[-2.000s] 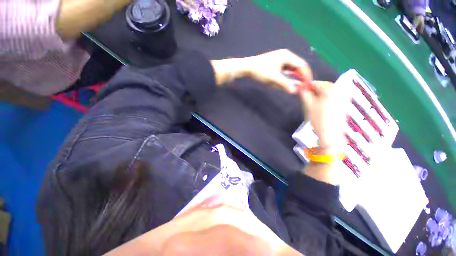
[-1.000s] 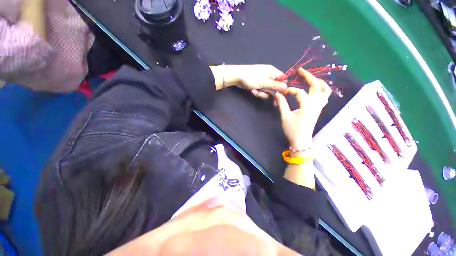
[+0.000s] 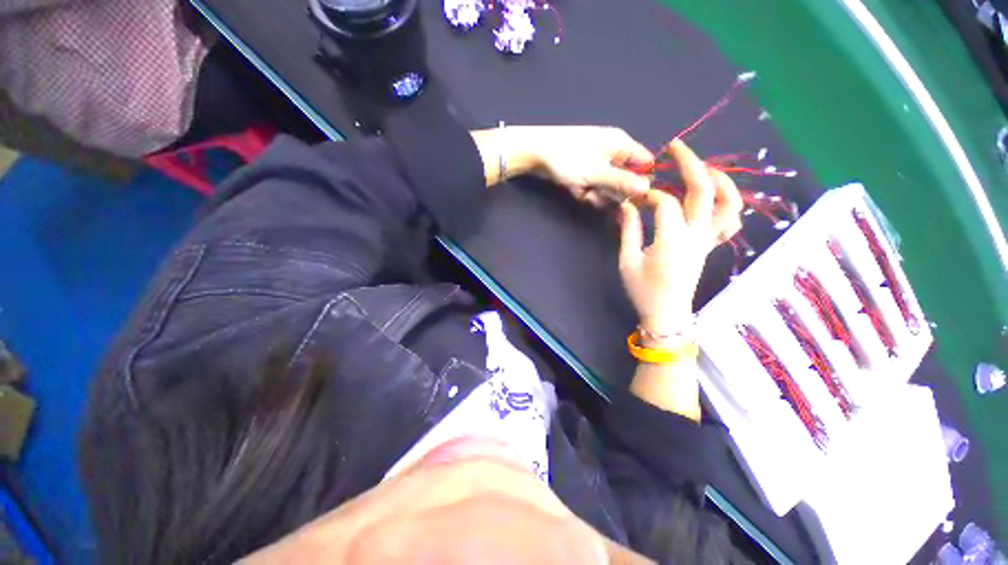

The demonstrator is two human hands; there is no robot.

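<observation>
My left hand (image 3: pixel 586 158) is closed around a bundle of thin red wire leads (image 3: pixel 724 103). The leads fan out to the upper right over the black bench, with small white ends. My right hand (image 3: pixel 676 226), with an orange band on the wrist, is against the left hand, its fingers bent over the leads. Its fingertips are partly hidden among the wires. A white foam tray (image 3: pixel 738 397) beside my right hand holds several dark-red wire bundles in parallel slots.
A plain white foam slab (image 3: pixel 884 480) adjoins the tray. A black lidded cup (image 3: pixel 370 55) and white-purple parts (image 3: pixel 514 28) are at the top. Purple cups (image 3: pixel 973 546) lie lower right. The green conveyor (image 3: pixel 801 110) curves behind; a person's checked sleeve (image 3: pixel 105 77) is upper left.
Two seconds ago my hands were blurred, the right beside the tray. They came together on the leads, which fanned out. Since one second ago, the hands have shifted slightly and the leads spread differently.
</observation>
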